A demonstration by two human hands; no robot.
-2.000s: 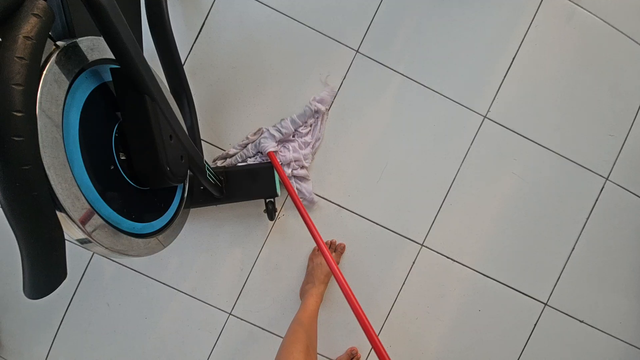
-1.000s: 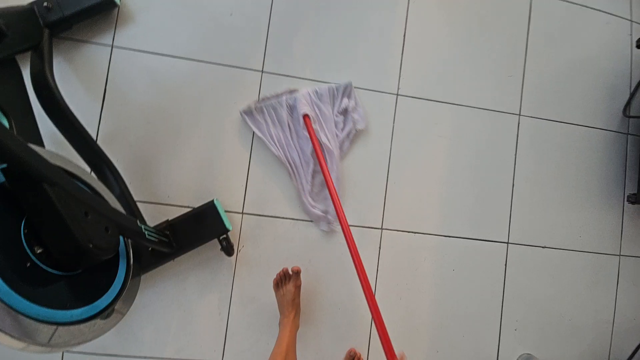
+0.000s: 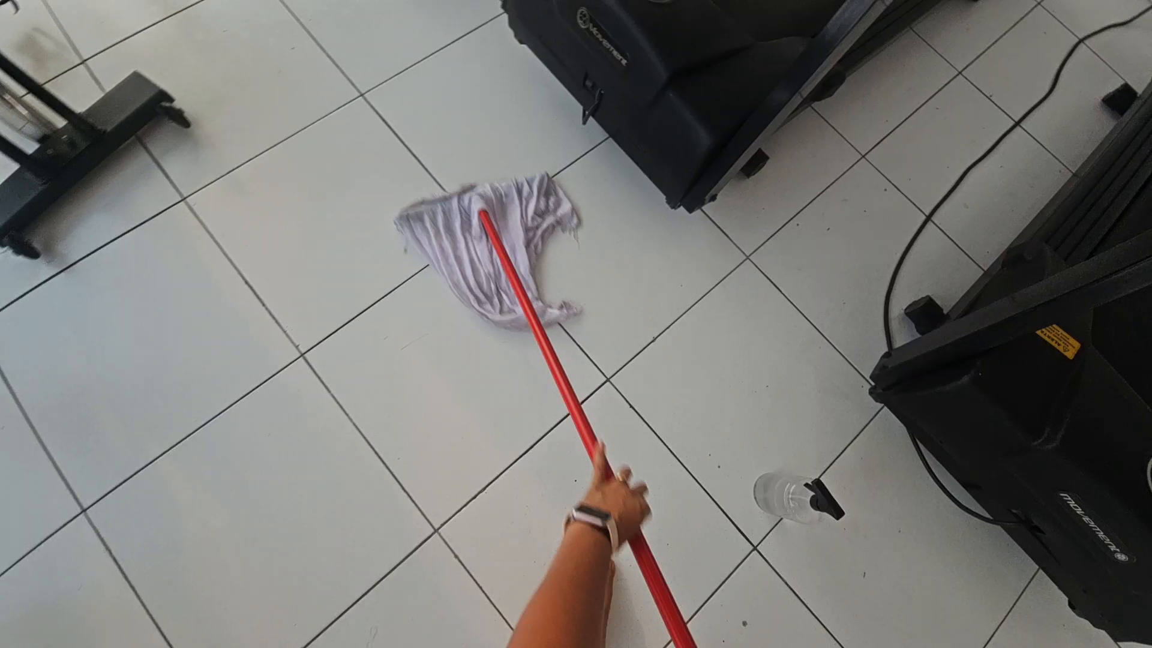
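Observation:
A mop's pale lilac fabric head [image 3: 481, 252] lies spread on the tiled floor, slightly left of centre. Its red handle [image 3: 549, 355] slopes down to the lower right and leaves the view at the bottom edge. My left hand [image 3: 616, 502], with a watch at the wrist, is around the lower part of the handle; its fingers are slightly blurred. My right hand is out of view, and so is the handle's upper end.
A clear bottle with a black top [image 3: 785, 497] rests on the floor right of my hand. Black exercise machines stand at the top [image 3: 648, 99] and right [image 3: 1017, 432], with a black cable [image 3: 958, 184] between them. A black equipment foot [image 3: 85, 139] is upper left.
The view has swung round: the exercise bike and my foot have left it, while the black machines and bottle have come in. My left hand now shows on the handle. The mop head has spread wider.

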